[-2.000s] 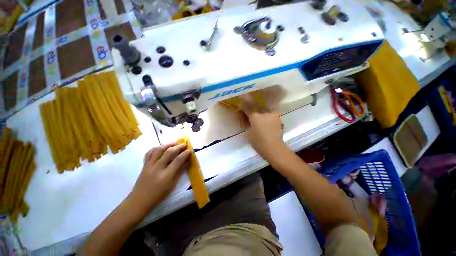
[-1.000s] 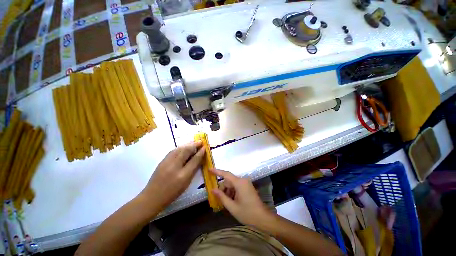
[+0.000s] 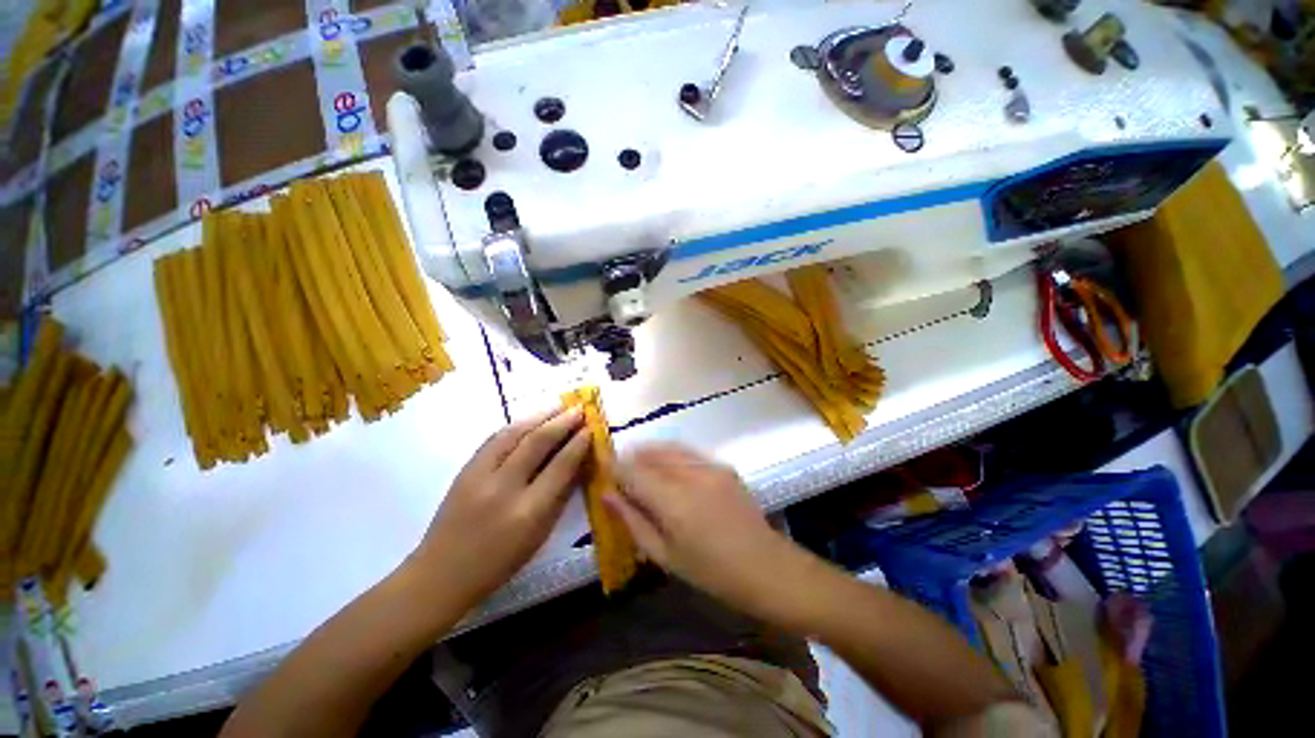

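A narrow mustard-yellow fabric strip [image 3: 612, 541] lies below the presser foot [image 3: 580, 361] of the white sewing machine [image 3: 779, 159], its lower end past the table's front edge. My left hand [image 3: 508, 490] holds its upper part, fingertips on the strip just below the foot. My right hand [image 3: 689, 516], slightly blurred, is at the strip's right side, fingers bent against its middle; whether it grips is hard to tell. A loose bunch of yellow strips [image 3: 808, 353] lies under the machine arm. A row of yellow strips [image 3: 303, 317] lies left of the machine.
Another strip bundle [image 3: 55, 461] lies at the far left. Red-orange scissors [image 3: 1085, 320] and a folded yellow fabric stack [image 3: 1200, 281] are at the right. A blue plastic basket [image 3: 1185, 577] with scraps stands low at the right. A brown panel with printed tape [image 3: 260, 75] is at the back left.
My right hand has moved from the bunch under the machine arm to the strip, and now sits slightly higher along it. My left hand stays on the strip. The view has shifted.
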